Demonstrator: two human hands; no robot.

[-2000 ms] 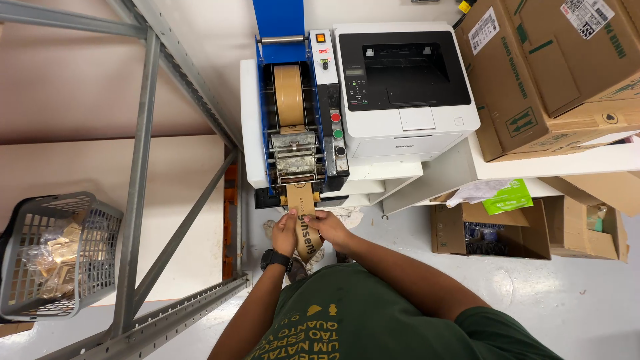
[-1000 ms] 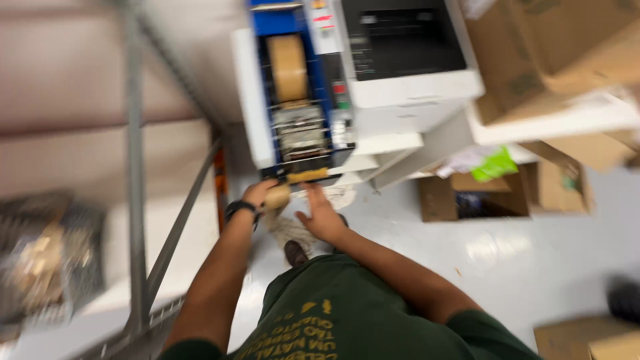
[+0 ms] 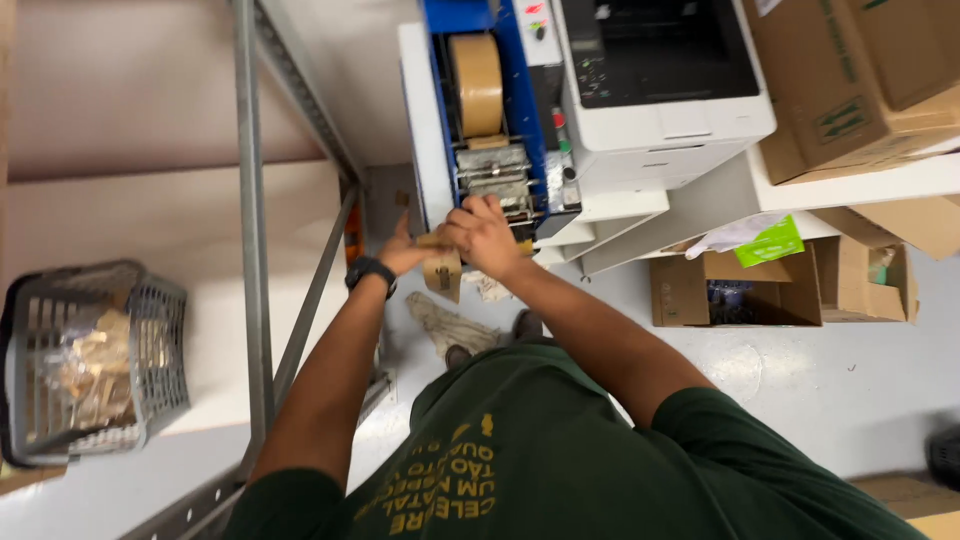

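A blue-framed tape dispensing machine (image 3: 495, 165) stands at the upper middle, with a roll of brown paper tape (image 3: 477, 86) in it above metal rollers (image 3: 493, 172). My left hand (image 3: 405, 251), a dark watch on its wrist, is at the machine's lower left front, against a short printed strip of brown paper (image 3: 442, 276) that hangs below it. Whether its fingers grip the strip is hard to tell. My right hand (image 3: 481, 234) lies over the machine's front end with bent fingertips near the rollers; what it touches underneath is hidden.
Right of the machine stands a white printer (image 3: 667, 124), with cardboard boxes (image 3: 847, 97) beyond it. An open cardboard box (image 3: 772, 292) is on the floor at right. At left are a metal rack post (image 3: 253, 225) and a grey plastic basket (image 3: 157, 337) with bagged items. A cloth (image 3: 450, 322) lies by my feet.
Two seconds ago both hands held a long printed strip below the machine. Now my right hand is up on the machine's front, and my left is at its left side by a shorter hanging piece.
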